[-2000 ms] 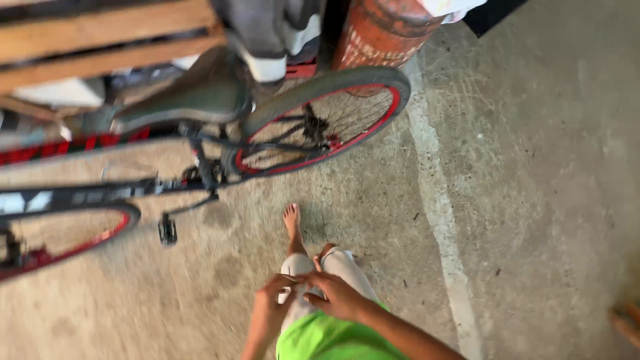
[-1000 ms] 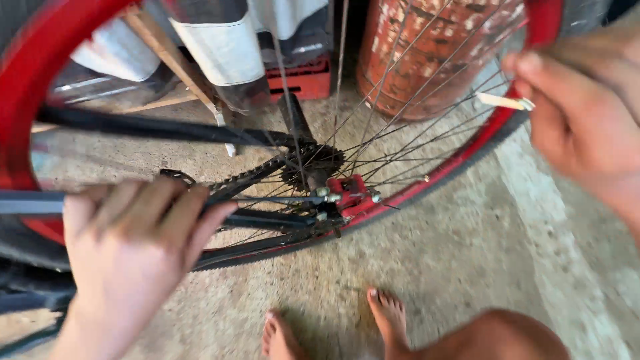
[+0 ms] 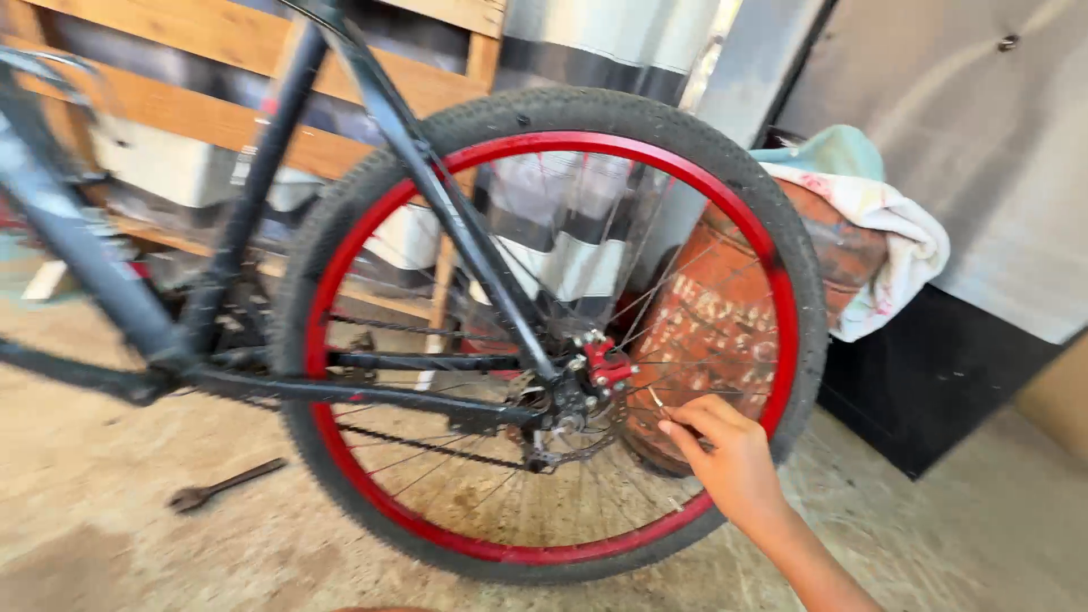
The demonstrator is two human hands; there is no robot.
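My right hand [image 3: 722, 450] pinches a small thin stick-like piece [image 3: 656, 398], pale with a light tip, whose exact kind I cannot tell. It is just right of the red disc brake caliper [image 3: 607, 364] and the brake rotor [image 3: 595, 438] at the hub of the bicycle's rear wheel. The red rim [image 3: 786, 331] and black tyre [image 3: 803, 280] pass behind the hand and wrist. Dark seat stays [image 3: 480, 246] and chain stays [image 3: 382, 393] meet at the hub. My left hand is out of view.
An open-end wrench [image 3: 228, 484] lies on the concrete floor left of the wheel. Behind the wheel stands a rusty orange metal cylinder [image 3: 705, 314] with cloths [image 3: 901, 229] over its top. A wooden pallet [image 3: 365, 76] and a striped curtain [image 3: 595, 68] are at the back.
The view has shifted much to a side view of the rear wheel. My left hand, on the frame one second ago, has left view. My right hand, still pinching the small piece, is now near the brake.
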